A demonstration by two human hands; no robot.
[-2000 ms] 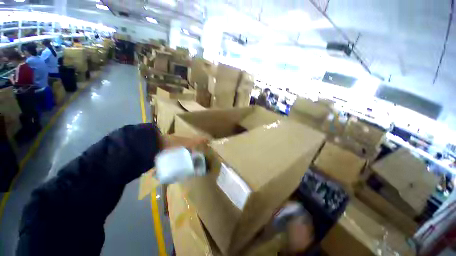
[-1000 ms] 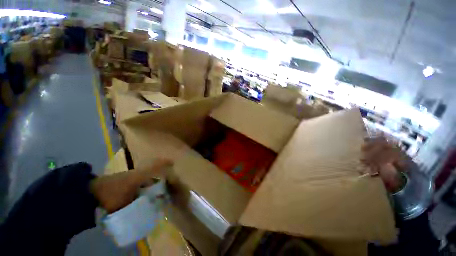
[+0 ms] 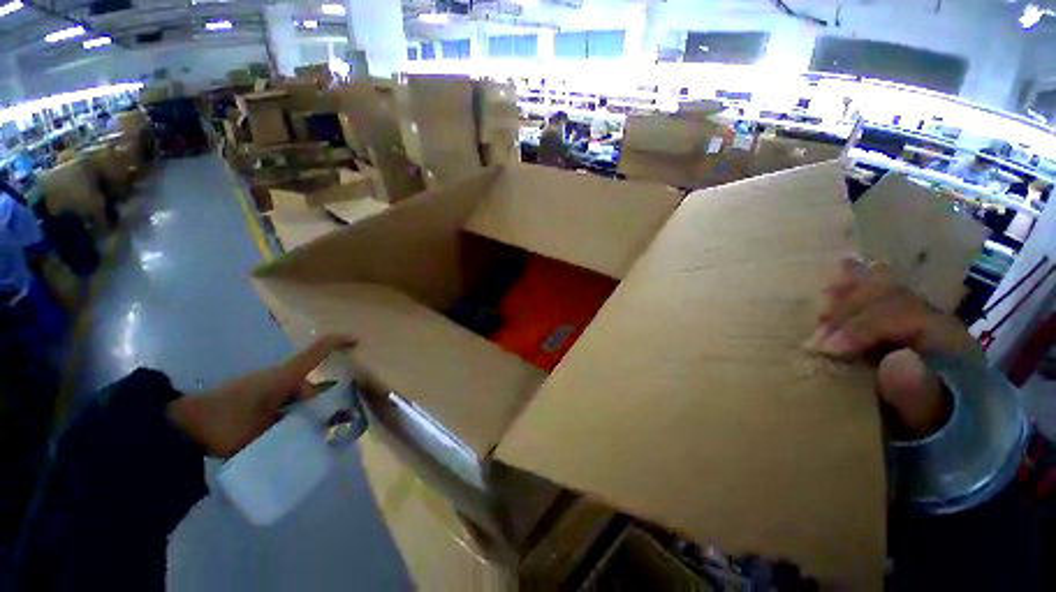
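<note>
A large open cardboard carton stands in front of me, tilted in view, with dark and red-orange contents inside. My left hand is at its left side, fingertips at the flap edge. A pale, blurred block-like object with a ring-like end hangs under that hand and seems held in it. My right hand grips the outer edge of the raised right flap, fingers on its face. A clear, silvery ring like a tape roll sits around the right wrist.
More cartons are stacked ahead and at the right. A carton with small dark parts lies below the flap. The grey aisle with a yellow line runs along the left. A person is far ahead; another is at the left edge.
My right hand has come up from the lower right and taken hold of the flap, which now stands open. The carton's inside has come into view. My left hand has moved left and down.
</note>
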